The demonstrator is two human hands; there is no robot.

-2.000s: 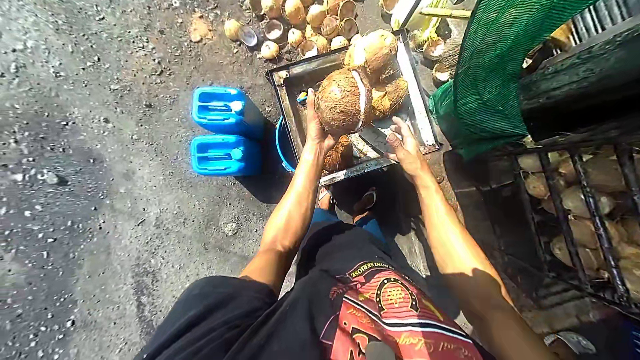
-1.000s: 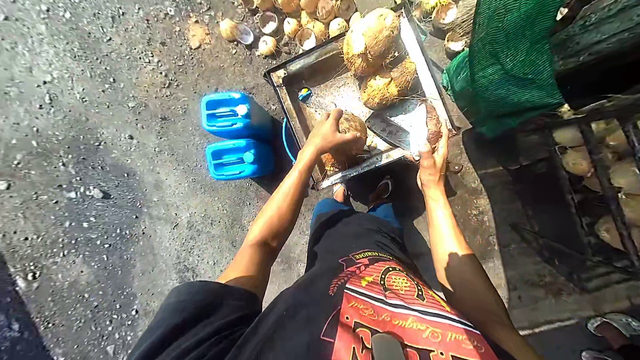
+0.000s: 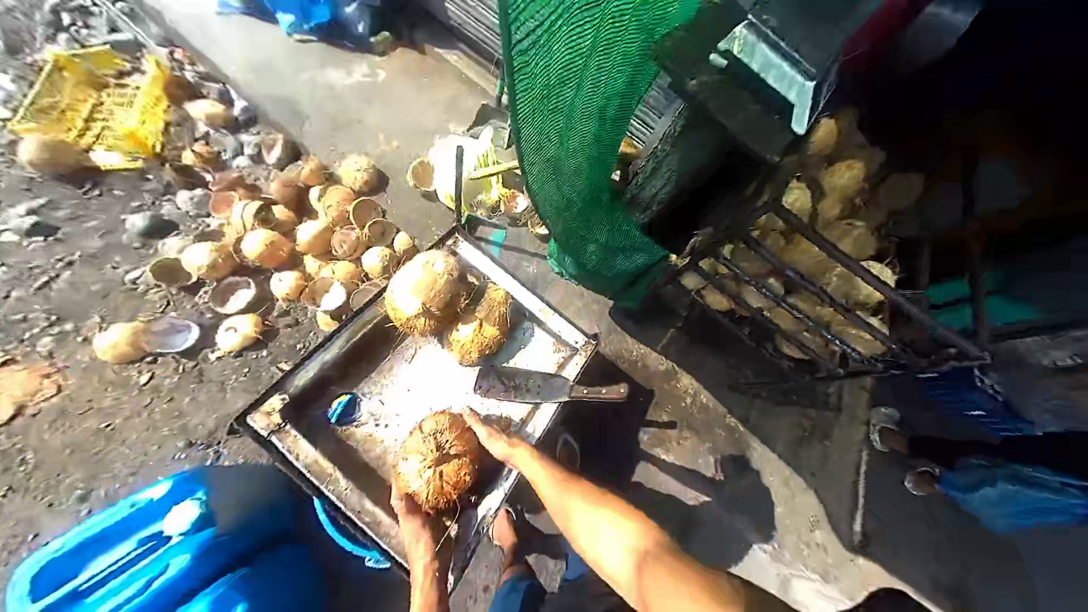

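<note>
A husked brown coconut [image 3: 438,460] sits low in a metal-rimmed tray [image 3: 340,510], between my two hands. My left hand [image 3: 416,518] cups its lower left side, the fingers partly hidden by it. Against its upper right side rests my right hand [image 3: 495,442], fingers extended. A cleaver [image 3: 527,386] with a wooden handle lies flat across the tray's right side, its handle over the rim, touched by neither hand. Two more coconuts, a large pale one [image 3: 423,291] and a fibrous one [image 3: 480,327], lie at the tray's upper part. A round hole [image 3: 343,409] shows blue in the tray floor.
Coconut shells [image 3: 265,248] lie heaped on the ground at upper left, near a yellow crate [image 3: 93,106]. Blue jerrycans [image 3: 153,544] stand at lower left. Green netting [image 3: 578,153] hangs beyond the tray. At right, a metal rack [image 3: 816,297] holds coconuts; a person's feet [image 3: 901,450] are nearby.
The cleaver, earlier at my right hand, now lies on the tray, let go. My right hand has moved to the coconut beside my left hand. The view has swung widely.
</note>
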